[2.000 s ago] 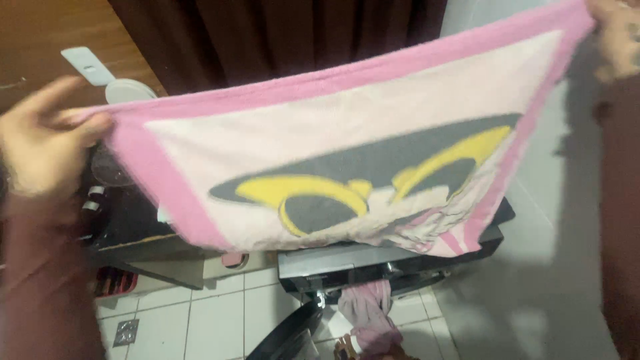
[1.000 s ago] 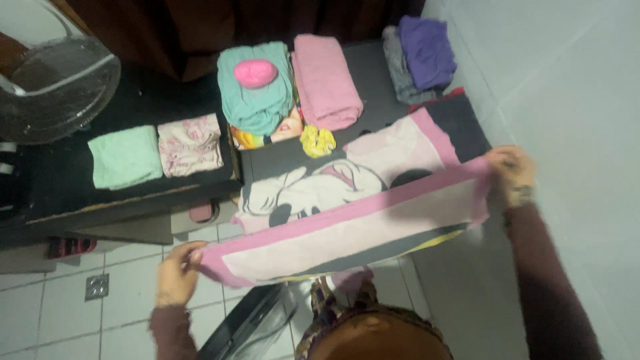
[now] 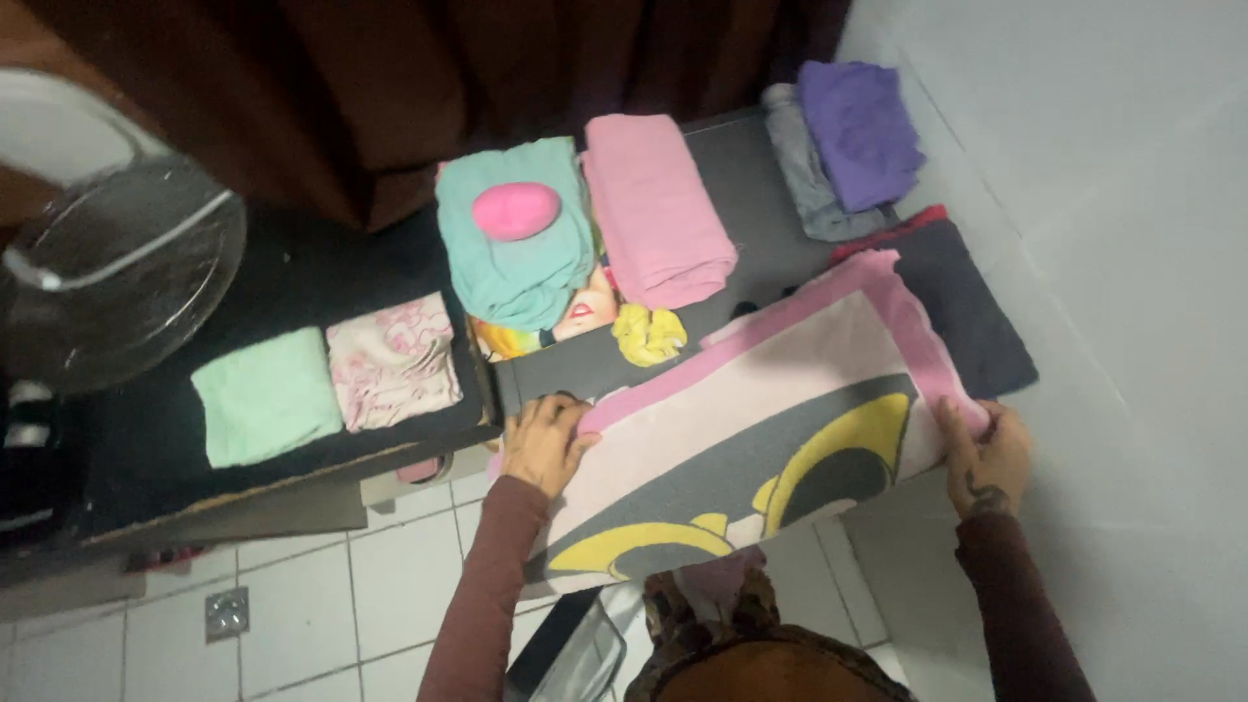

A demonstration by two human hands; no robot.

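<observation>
A pink-bordered towel (image 3: pixel 682 448) with a grey and yellow cartoon print lies doubled over the near part of a dark grey surface, its near edge hanging toward the floor. My left hand (image 3: pixel 544 444) rests on its upper left corner, fingers at the pink border. With thumb and fingers, my right hand (image 3: pixel 985 453) pinches the pink border at the right side. Just beyond the towel sits a yellow scrunchie (image 3: pixel 649 335). A folded dark cloth (image 3: pixel 985 312) with a red edge lies partly beside and under the towel at the right.
Folded teal cloth (image 3: pixel 507 263) bears a pink oval object (image 3: pixel 516 211); folded pink cloth (image 3: pixel 658 210) is beside it. Purple (image 3: pixel 860 136) and grey (image 3: pixel 804 166) cloths lie near the wall. Mint (image 3: pixel 266 398) and patterned (image 3: pixel 394 363) cloths lie left, near a clear round lid (image 3: pixel 127 283).
The towel, held up and spread two seconds ago, is now folded over on the surface. Since one second ago, both hands have brought its held edge away from my body, toward the scrunchie.
</observation>
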